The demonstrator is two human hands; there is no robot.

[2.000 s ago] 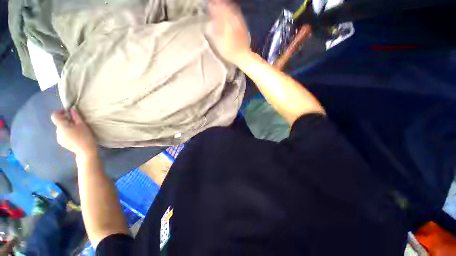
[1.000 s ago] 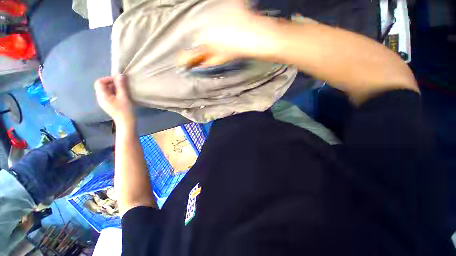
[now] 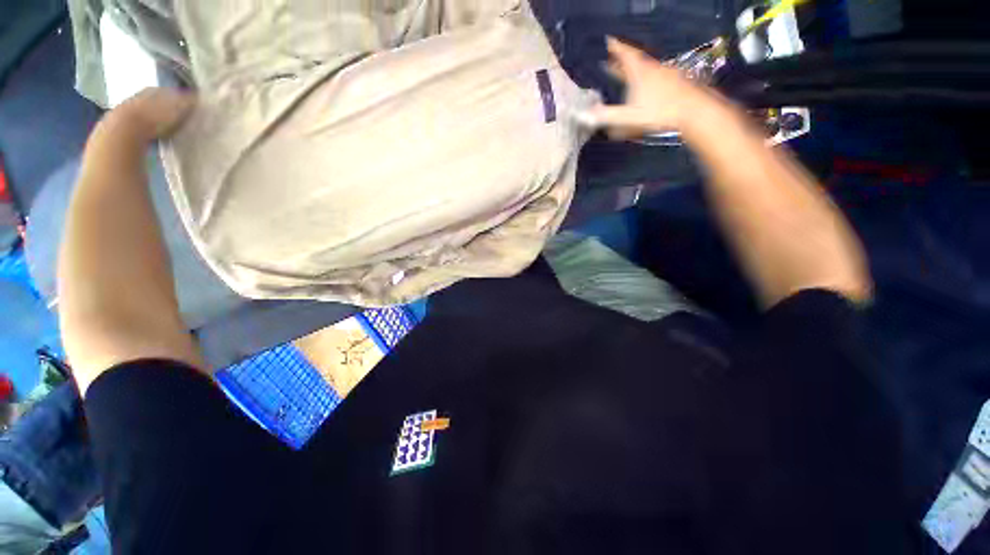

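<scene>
A beige garment (image 3: pixel 369 163) lies spread on the dark grey pressing board (image 3: pixel 250 331), its rounded lower edge towards me. A small dark label (image 3: pixel 546 95) shows near its right edge. My left hand (image 3: pixel 159 112) is blurred at the garment's upper left edge; its fingers are unclear. My right hand (image 3: pixel 641 95) is at the right edge, thumb and finger apart, the thumb touching a drawn-out bit of cloth. Shiny metal (image 3: pixel 706 60), perhaps the iron, shows partly behind my right hand.
A white strip (image 3: pixel 128 63) and darker khaki cloth (image 3: pixel 89 49) are at the upper left. A blue crate (image 3: pixel 280 392) with cardboard (image 3: pixel 342 356) is below the board. A yellow line (image 3: pixel 773 15) and metal fittings are at the upper right.
My right hand held the orange-handled iron on the cloth; now it is off the iron at the right edge. My left hand has moved up the left edge. The label has come into view.
</scene>
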